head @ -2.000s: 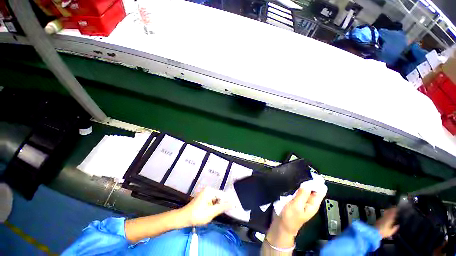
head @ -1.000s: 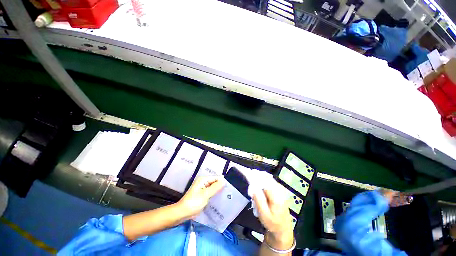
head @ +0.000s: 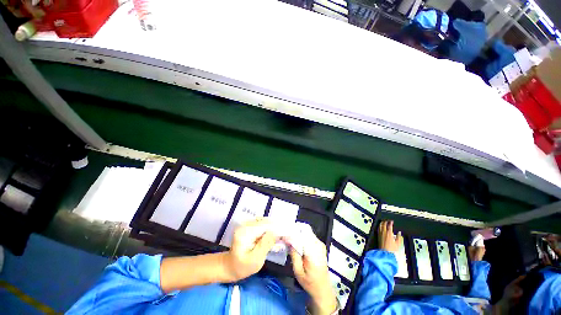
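A black tray (head: 208, 245) in front of me holds several phone-sized white sheets with small grey print, side by side (head: 214, 208). The slot at its right end (head: 314, 220) looks dark. My left hand (head: 251, 247) is over the tray's front right part, its fingers bent and pinched; what they hold is hidden. My right hand (head: 309, 253) is just right of it, closed on a blurred white cloth (head: 296, 235). The fingertips of both hands nearly meet. The phone seen in my hands earlier cannot be made out.
Loose white sheets (head: 114, 195) lie left of the tray. A tray of pale green phones (head: 350, 237) stands at the right. Beyond it, another worker's hand (head: 389, 237) is at a second phone tray (head: 421, 284). A white shelf (head: 295, 55) with red boxes (head: 80, 18) runs above; a post (head: 52, 92) stands left.
The printed white face of the phone in my left hand has gone from sight. My hands have come together. The view has shifted, and the neighbouring worker's hands have moved apart, uncovering the green phones.
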